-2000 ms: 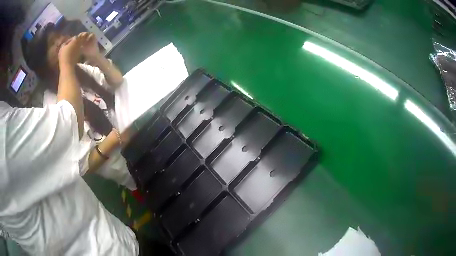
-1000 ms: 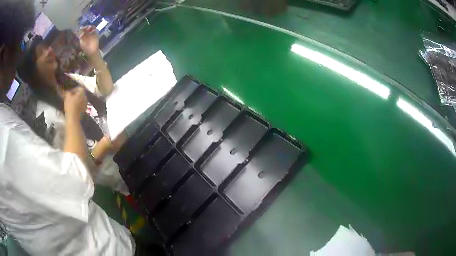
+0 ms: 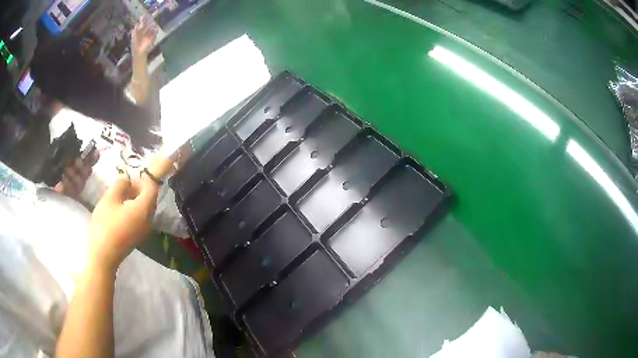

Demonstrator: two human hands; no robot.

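Observation:
Neither of my hands can be made out. A large black blister tray [image 3: 285, 201] lies at an angle on the glossy green bench in front of me. It has two rows of rectangular pockets, and no parts show in them. A white sheet [image 3: 490, 339] is cut off by the bottom edge. A small brownish patch beside it at the bottom edge is too little to identify.
At the left, a person's bare forearm and hand [image 3: 122, 217] are raised beside a white top. Another person with dark hair bends beyond. A white sheet [image 3: 213, 87] lies behind the tray. Shiny crumpled plastic [image 3: 625, 98] is at the far right edge.
The view has shifted, so the tray sits slightly higher and further right. At the left, a person's forearm and hand now show large in the foreground, and the dark-haired person's head is lower.

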